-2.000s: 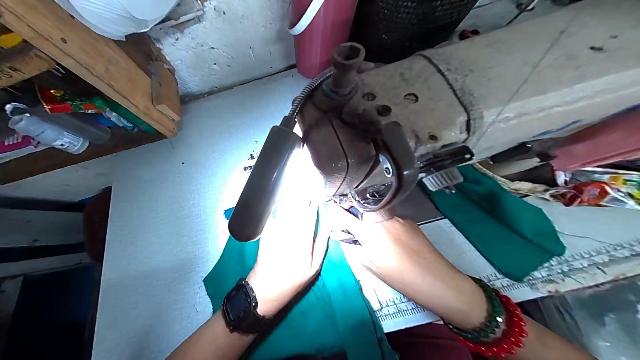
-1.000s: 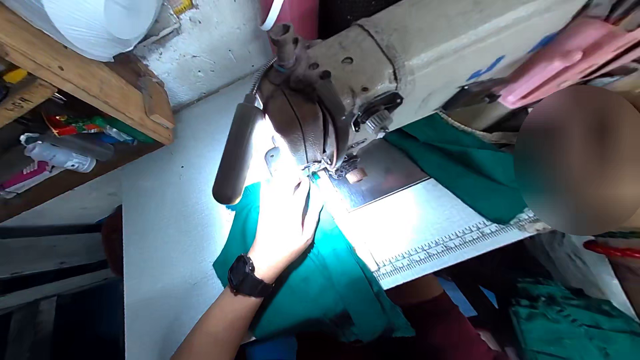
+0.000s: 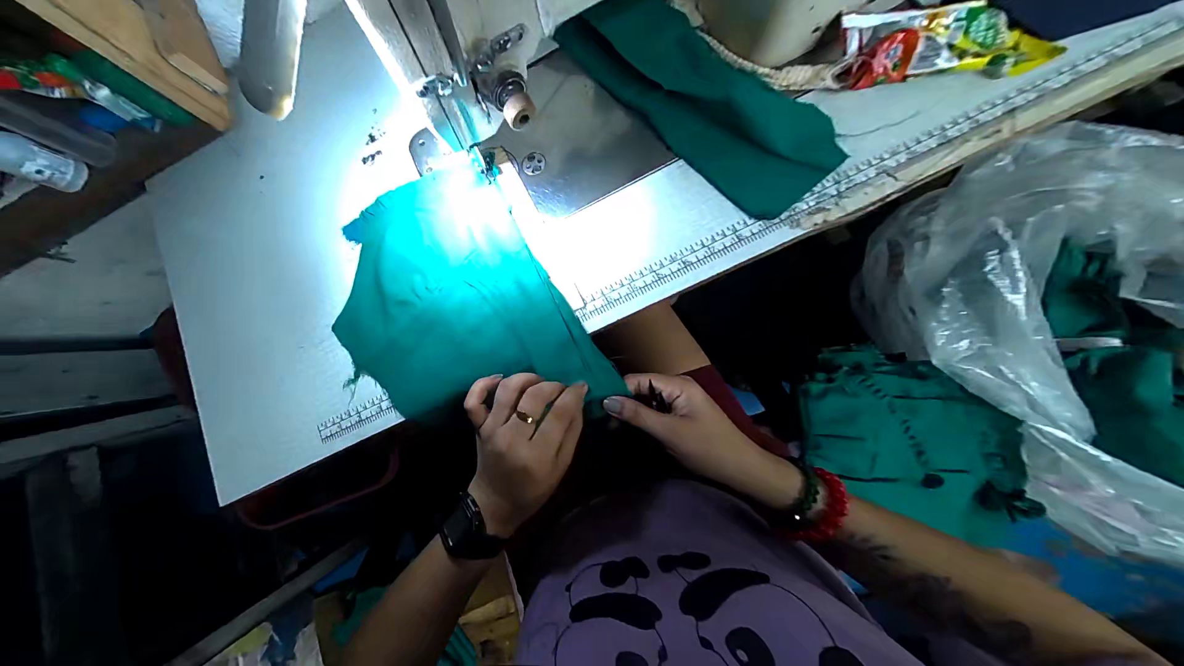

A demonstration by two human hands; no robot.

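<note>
A teal-green fabric piece (image 3: 444, 314) lies on the sewing table, its far end under the needle area of a sewing machine (image 3: 481, 162) and its near end hanging over the table's front edge. My left hand (image 3: 527, 439), with a ring and a black watch, grips the near edge of the fabric. At the right corner of that edge, my right hand (image 3: 684, 430), wearing green and red beaded bracelets, pinches the cloth; something small and dark shows between its fingers, too unclear to name. A darker green fabric piece (image 3: 721, 111) rests right of the needle.
A printed ruler scale (image 3: 684, 264) runs along the front edge of the white table (image 3: 250, 351). Colourful packets (image 3: 943, 46) lie at the back right. Below right are a clear plastic bag (image 3: 980, 277) and more green cloth (image 3: 906, 435). A wooden shelf (image 3: 176, 55) stands at upper left.
My left hand has moved from beside the needle to the fabric's near edge. The right hand, near the needle two seconds ago, now holds the fabric's near corner. The view has tilted down.
</note>
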